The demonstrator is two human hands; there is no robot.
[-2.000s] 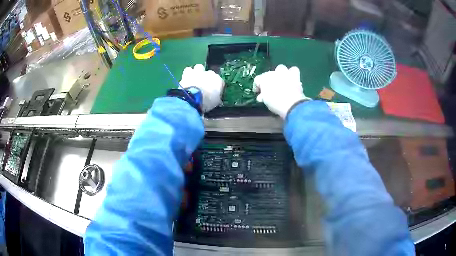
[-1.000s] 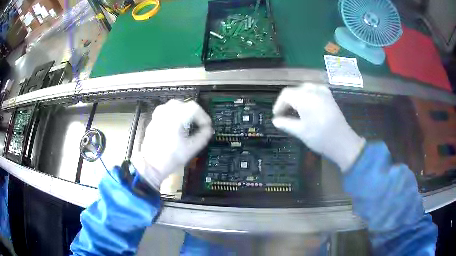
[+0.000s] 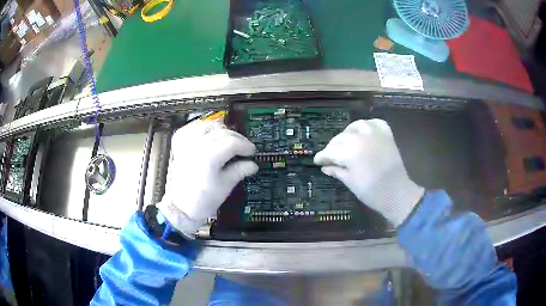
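Observation:
A green circuit board panel (image 3: 290,190) with two matching halves lies flat in a black carrier (image 3: 299,232) on the conveyor. My left hand (image 3: 206,170), in a white glove, is at the panel's left side, thumb and fingertips pinched close near the middle line between the halves. My right hand (image 3: 371,170), also gloved, has its fingertips pinched at the same line on the right. Whether either hand pinches a piece of the board is hidden by the fingers. A black tray (image 3: 272,64) behind the conveyor holds loose green strips (image 3: 275,27).
Silver rails (image 3: 269,257) edge the conveyor front and back. A handwheel (image 3: 100,174) is at left, with a coiled cord (image 3: 90,77) above it. A light blue fan (image 3: 431,18), red sheet (image 3: 488,51), printed paper (image 3: 398,70) and yellow ring (image 3: 157,9) lie behind. Orange-brown plate (image 3: 521,137) at right.
Both hands came back from the strip tray to the panel, and their fingertips have now closed in on its middle line. The view has tilted down towards the conveyor.

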